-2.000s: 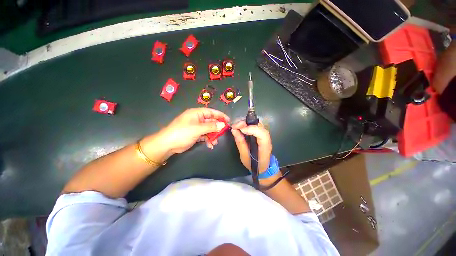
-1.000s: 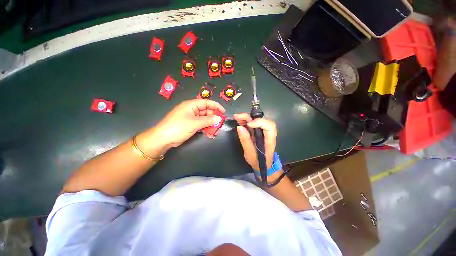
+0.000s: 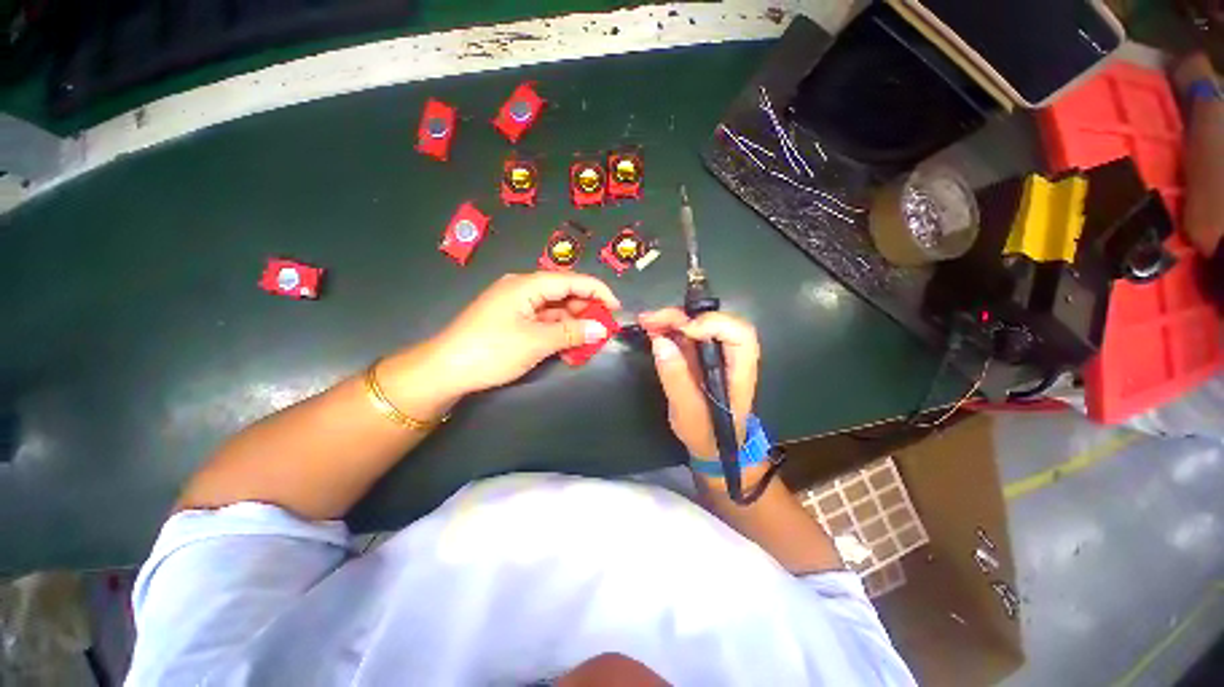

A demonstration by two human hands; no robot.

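Note:
My left hand (image 3: pixel 530 329) holds a red module (image 3: pixel 588 342) between thumb and fingers above the green bench top. My right hand (image 3: pixel 705 369) holds the black soldering iron (image 3: pixel 716 383), its metal tip pointing away from me. The right fingertips are close to the module's right side; a small dark thing shows between them, too small to make out. Several red modules lie beyond my hands, some with yellow-gold centres (image 3: pixel 521 180), others with silver discs (image 3: pixel 465 232). One silver-disc module (image 3: pixel 290 278) lies apart at the left. A tiny white piece (image 3: pixel 648 255) lies near the iron.
Right of the iron, a dark speckled mat (image 3: pixel 805 222) bears thin silver strands and a round tin (image 3: pixel 924 215). Beside it stands a black block with a yellow top (image 3: pixel 1046 219). Red trays (image 3: pixel 1141 336) and another person's arm (image 3: pixel 1203 161) are at the far right. A white rail (image 3: pixel 403 70) runs behind.
The iron has tilted, its handle end shifting right. The left hand has turned the held module, showing less of its silver disc than a second ago. The whole view has shifted slightly.

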